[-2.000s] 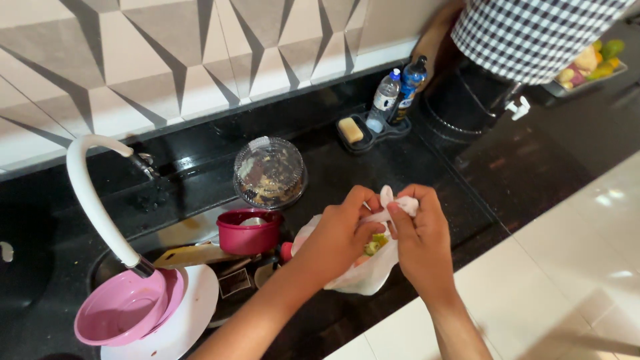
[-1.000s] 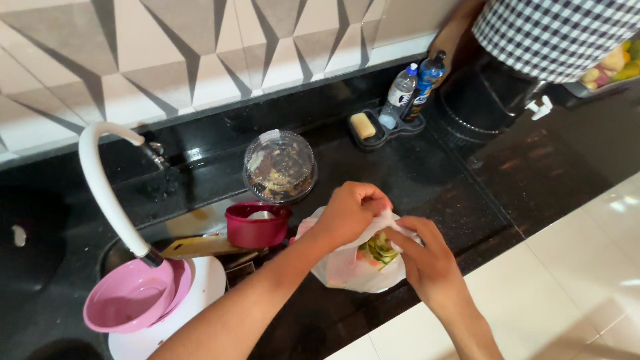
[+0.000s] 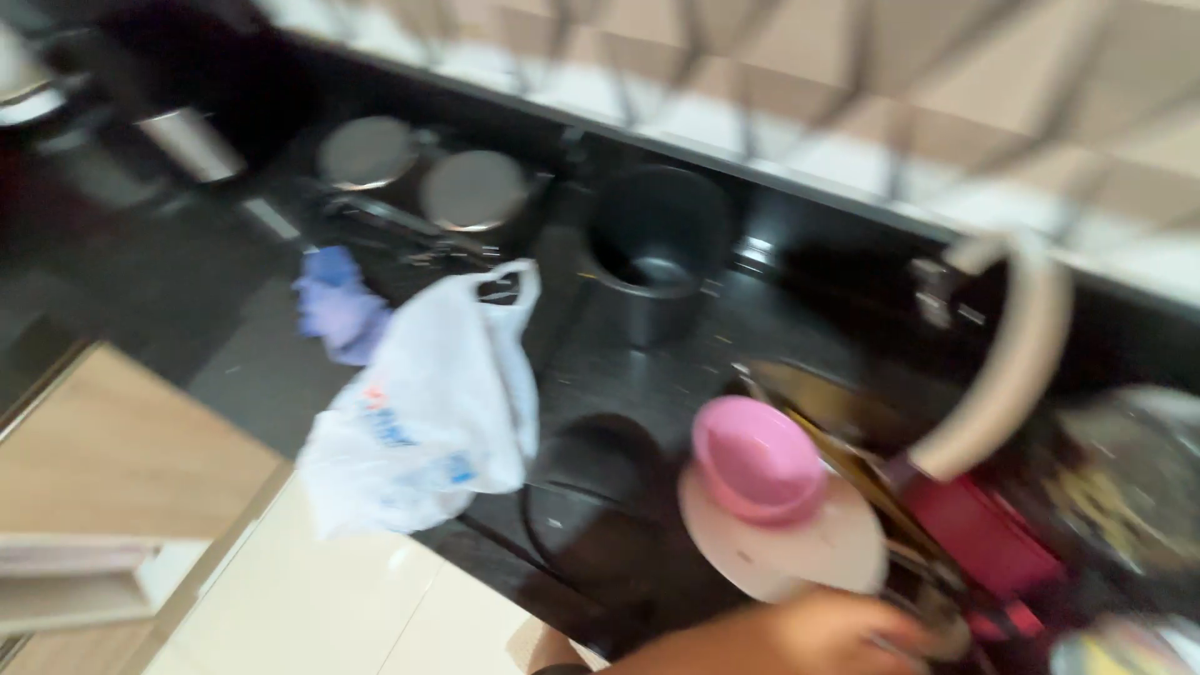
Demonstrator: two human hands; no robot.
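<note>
The frame is blurred. My left hand point(image 3: 844, 630) reaches in from the bottom edge, beside a white plate point(image 3: 834, 553) that carries a pink bowl point(image 3: 755, 459); what its fingers do is unclear. My right hand lies outside the view. Part of a white plastic bag point(image 3: 1158, 649) shows at the lower right corner. Above it sit a dark red pot point(image 3: 984, 534) and a clear domed container point(image 3: 1139, 478) with food in it. A second white plastic bag point(image 3: 427, 412), bearing print, rests at the counter's front edge.
A black bin point(image 3: 656, 234) stands near the wall, left of the white faucet point(image 3: 1008, 366). Two round lids point(image 3: 473, 190) and a purple cloth point(image 3: 339, 309) lie farther left. A black round lid point(image 3: 600, 469) sits between the bag and the plate. Wooden cabinet point(image 3: 122, 450) at lower left.
The view has swung far to the left, bringing in the bin and the second bag. Earlier both hands held the edges of the white bag with food scraps; now only my left hand shows.
</note>
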